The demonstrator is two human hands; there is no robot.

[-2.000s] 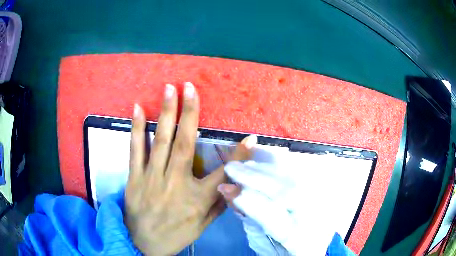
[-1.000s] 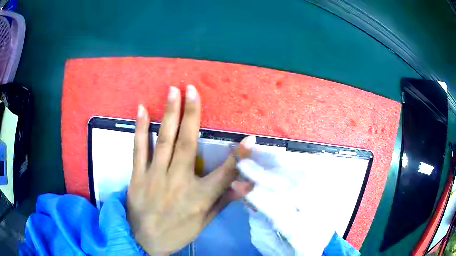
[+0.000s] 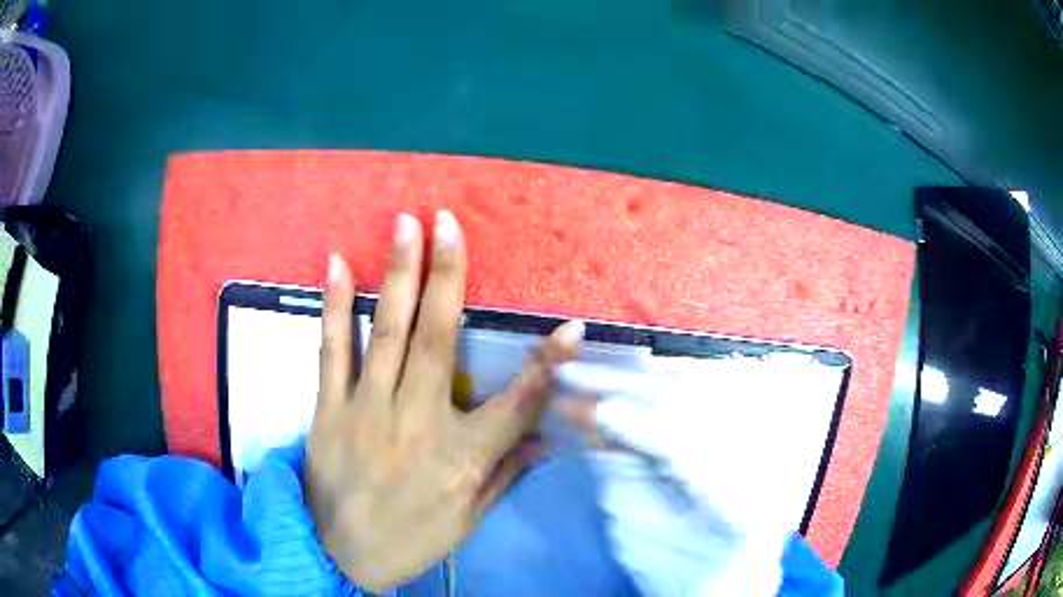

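A white panel in a thin black frame (image 3: pixel 746 408) lies on a red-orange foam pad (image 3: pixel 653 227). My bare left hand (image 3: pixel 402 432) lies flat on the panel's left part, its fingers crossing the black edge strip and its thumb on the strip. My gloved right hand (image 3: pixel 664 466) is blurred over the middle of the panel, close to the left thumb. Its fingertips are unclear, and I cannot tell whether it holds a tool. A small yellow patch (image 3: pixel 463 388) shows beside the left hand. A greyish-blue area lies between the hands.
The bench (image 3: pixel 466 70) is glossy green. A glossy black panel (image 3: pixel 968 373) lies at the right, with a red-edged item beyond it. At the left are a pink fan (image 3: pixel 41 117) and a black holder with a blue-labelled item (image 3: pixel 16 379).
The pad and panel sit slightly lower in view. The gloved right hand has shifted slightly and is more blurred. The left hand stays spread on the panel.
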